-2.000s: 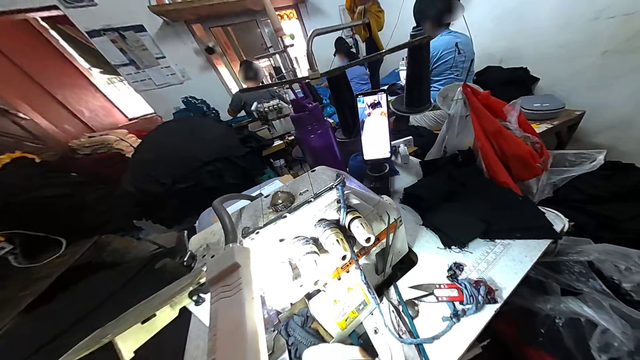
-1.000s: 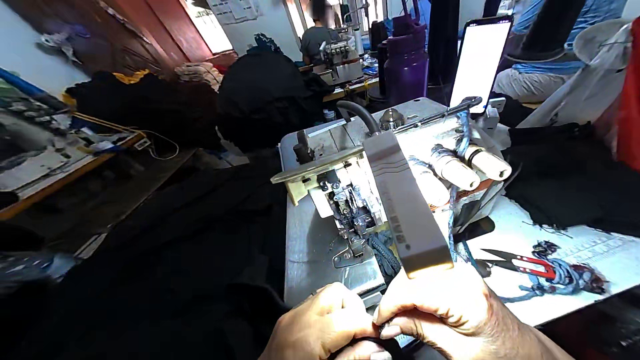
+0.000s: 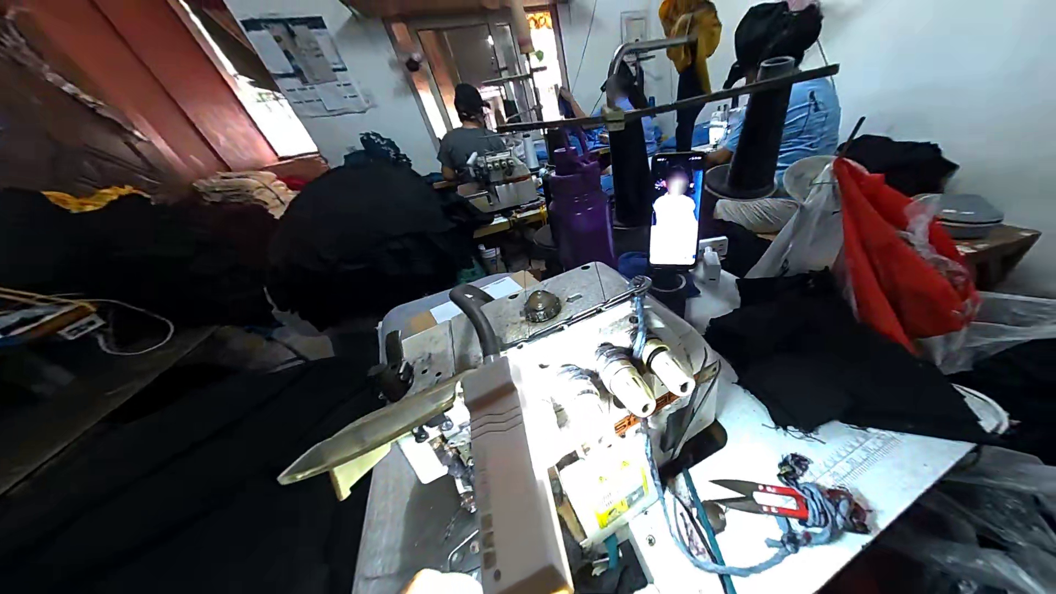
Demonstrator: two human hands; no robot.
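Observation:
A small part of a hand, apparently my left hand (image 3: 443, 582), shows at the bottom edge, just left of the lamp; its fingers and anything in them are cut off. My right hand is out of view. Close above is an overlock sewing machine (image 3: 590, 330) with tension dials (image 3: 627, 381) and blue-grey thread. A bright grey lamp (image 3: 516, 478) on a bent neck hangs over its front. Red-handled thread snips (image 3: 771, 499), tied with blue-grey cord, lie on the white table (image 3: 850, 487) at the right. Black fabric (image 3: 850, 355) rests behind them.
A lit phone (image 3: 675, 210) and a purple bottle (image 3: 580, 206) stand behind the machine. Black fabric (image 3: 206, 487) fills the left side. A red bag (image 3: 899, 247) is at right. Farther back, a person (image 3: 470, 140) sits at another sewing machine (image 3: 499, 181).
One second ago both my hands were together below the lamp; now only a sliver of one shows at the bottom edge. The view has tilted up.

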